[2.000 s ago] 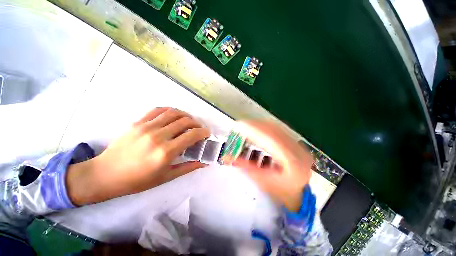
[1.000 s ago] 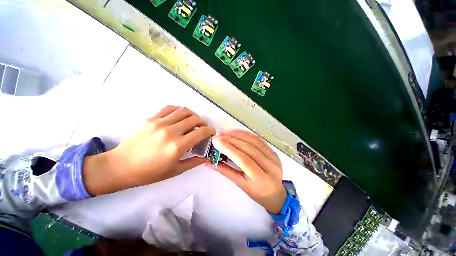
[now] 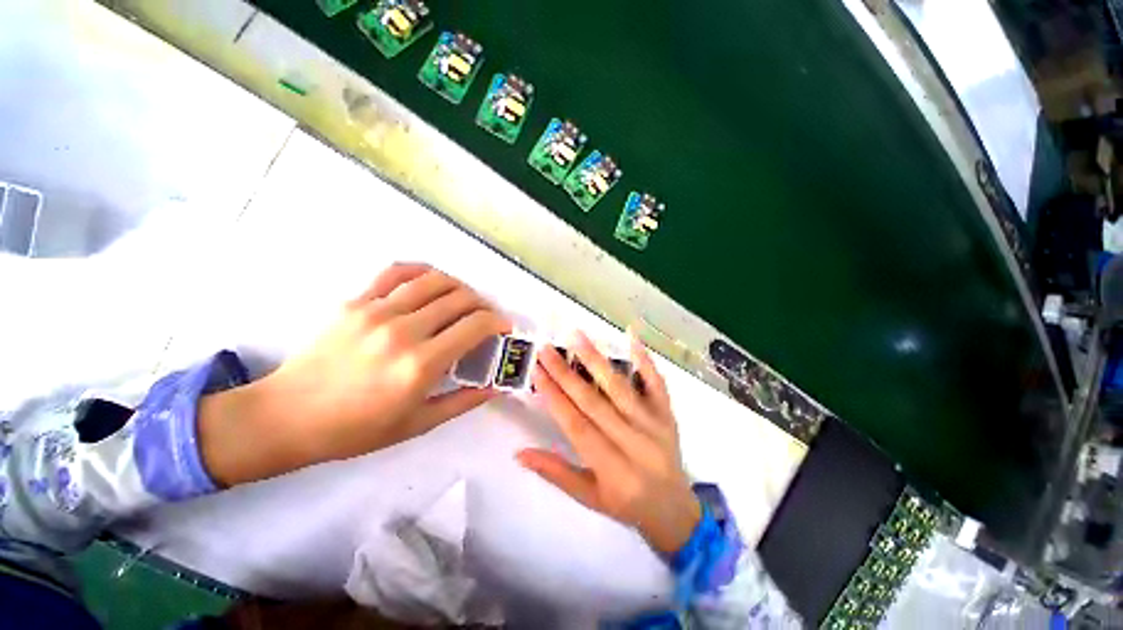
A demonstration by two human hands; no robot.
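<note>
A row of white plastic housings (image 3: 514,364) lies on the white bench, between and partly under my hands. One housing between the hands shows dark and yellow parts inside; the one to its left looks grey and empty. My left hand (image 3: 376,369) grips the left end of the row between fingers and thumb. My right hand (image 3: 610,437) lies flat with spread fingers over the right part of the row, hiding much of it. I see no loose circuit board in either hand.
Several circuit boards (image 3: 506,106) stand in a slanting row on the green conveyor belt (image 3: 764,185). A pale side rail (image 3: 406,142) borders it. A crumpled white cloth (image 3: 413,560) lies near my body. A black sheet (image 3: 831,505) and a packed board array (image 3: 881,566) are at lower right.
The green board my right hand held is now down inside a housing. The right fingers have opened and spread over the row. The boards on the belt have shifted in view.
</note>
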